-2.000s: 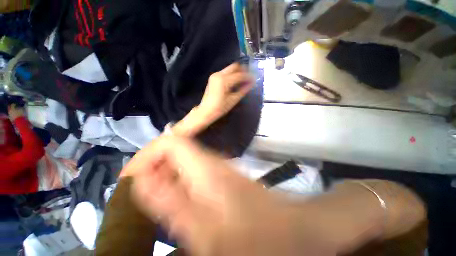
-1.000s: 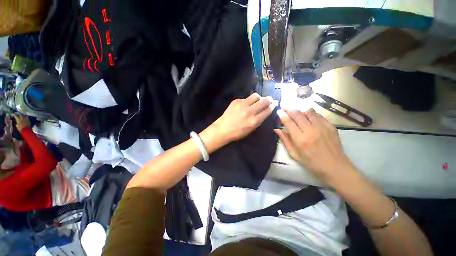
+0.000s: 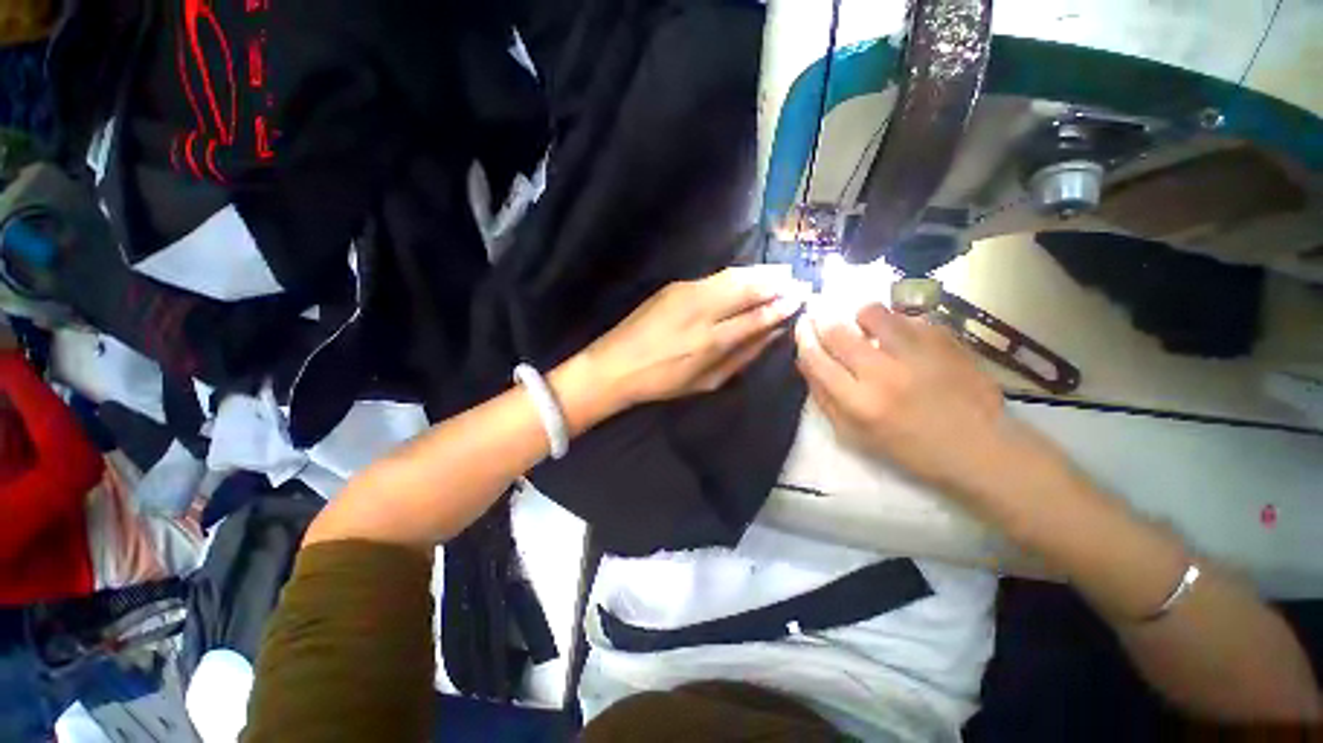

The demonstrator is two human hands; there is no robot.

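Note:
The large black garment body (image 3: 624,174) lies heaped left of the needle, its edge under the presser foot (image 3: 821,230) in the lamp's glare. My left hand (image 3: 704,337) lies on the black cloth, fingertips pinching its edge just in front of the presser foot. My right hand (image 3: 900,380) is beside it on the right, thumb and fingertips together at the same edge. Glare hides exactly what the right fingertips hold. The sewing machine (image 3: 795,138) has a teal edge.
Thread snips (image 3: 1016,346) and a black scrap (image 3: 1161,298) lie on the machine bed at right. A black strip (image 3: 769,613) lies on the white lap cloth (image 3: 871,661). More black strips (image 3: 486,610) hang at lower left. A person's red sleeve (image 3: 36,494) shows at far left.
My right hand first swung in blurred from the lower left and reached the needle area. Since then, both hands stay at the cloth edge; the view has shifted slightly.

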